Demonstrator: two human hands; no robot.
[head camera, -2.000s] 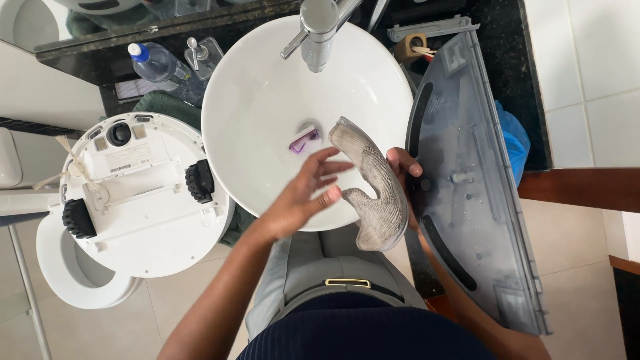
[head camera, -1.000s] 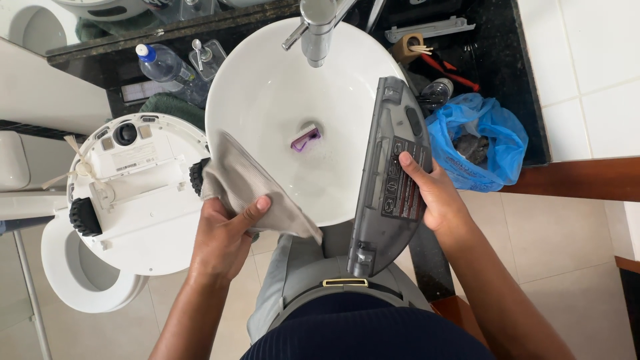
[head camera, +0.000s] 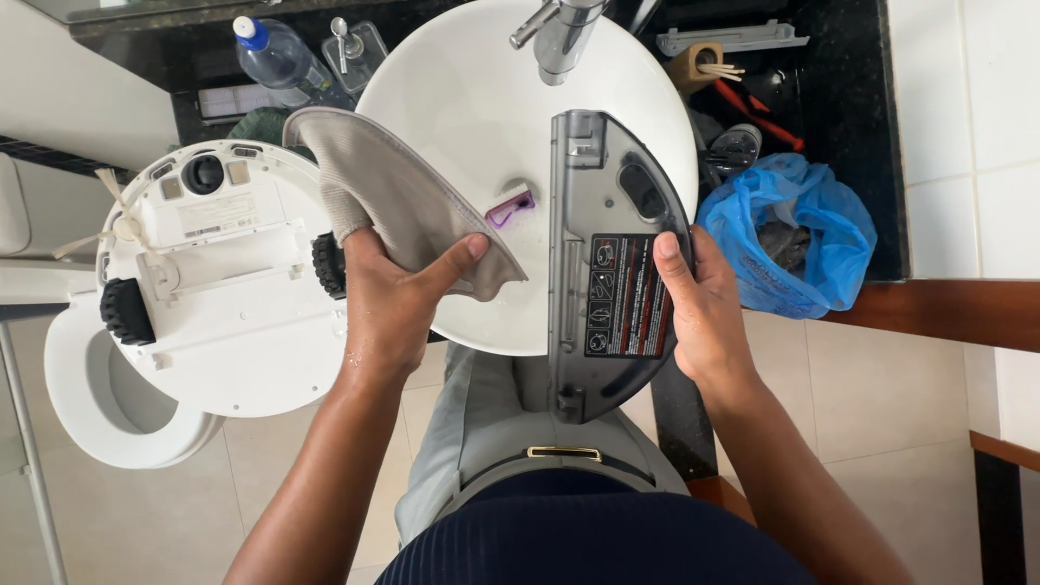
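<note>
My left hand (head camera: 398,301) grips a grey fabric mop pad (head camera: 398,203) by its lower edge, thumb on top, over the left part of the white basin. In my right hand (head camera: 703,305) is a half-round, smoky transparent plastic tank (head camera: 601,195) from a robot vacuum, held upright by its curved edge, its labelled face toward me. Pad and tank are apart. Between them a small purple and white brush (head camera: 510,206) lies near the drain of the basin (head camera: 463,73). Left of my left hand, the white robot vacuum (head camera: 244,341) rests with its underside up, showing black wheels.
A chrome faucet (head camera: 565,36) stands at the basin's back. A plastic bottle (head camera: 284,61) and a soap dispenser (head camera: 355,53) are at the back left. An open blue plastic bag (head camera: 829,260) sits on the right, near a wooden holder with sticks (head camera: 700,67). A toilet (head camera: 122,398) is low on the left.
Two seconds ago the pad was bunched over the basin's right side; now my left hand holds it at the left. The tank has turned, its labelled face now showing, and the blue bag has come into fuller view.
</note>
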